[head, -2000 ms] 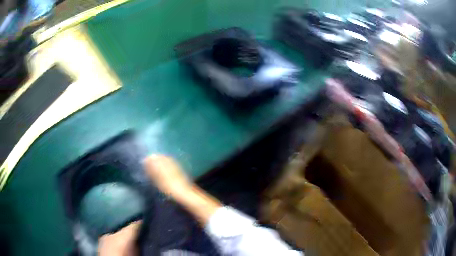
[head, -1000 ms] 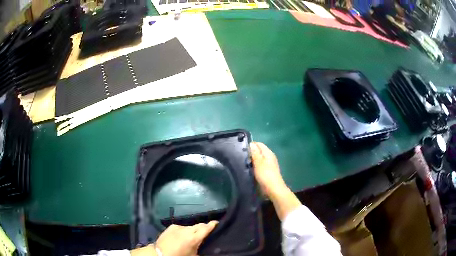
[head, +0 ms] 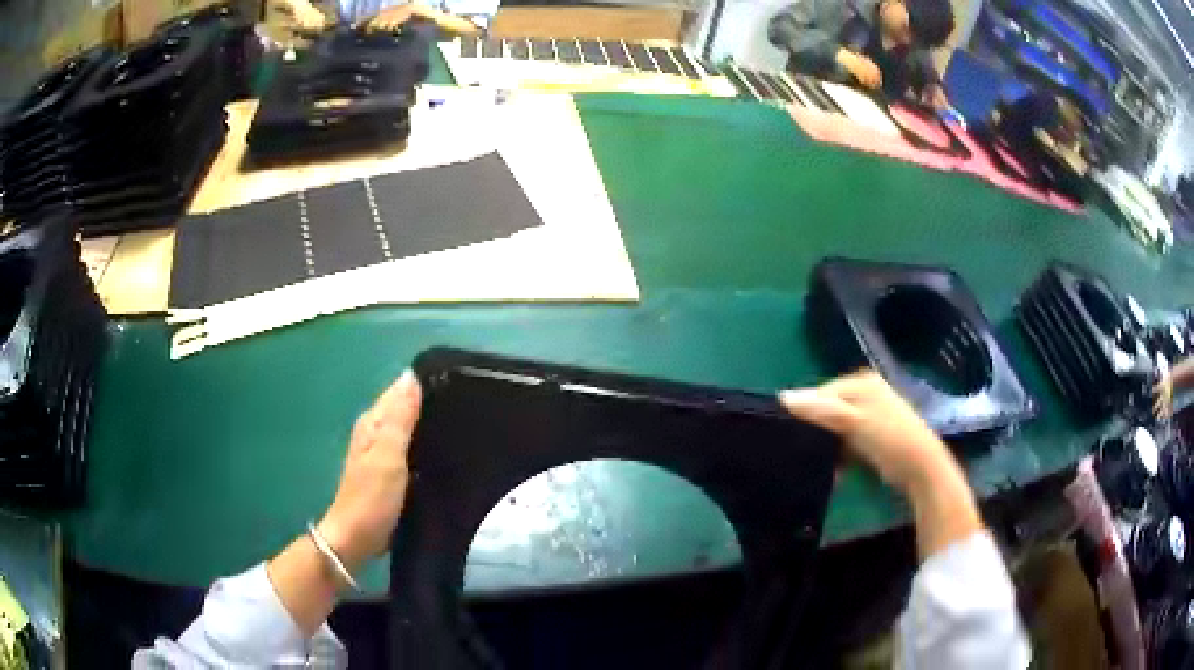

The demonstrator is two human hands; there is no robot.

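Note:
A square black plastic frame (head: 615, 416) with a large round opening is held tilted at the bench's near edge; its lower part is cut off by the picture's edge. My left hand (head: 380, 465) grips its left side near the upper left corner. My right hand (head: 880, 425) grips its upper right corner. The green bench shows through the opening. No sealing strip can be made out on the frame.
A dark strip sheet (head: 347, 229) lies on cream release paper (head: 596, 249). Black frame stacks stand at left (head: 46, 380), back left (head: 330, 105) and right (head: 932, 343). People work across the green bench (head: 707, 196).
The frame has turned so its smoother face and upper edge show, and it has moved right. My left hand has shifted from the lower rim of the opening to the left side.

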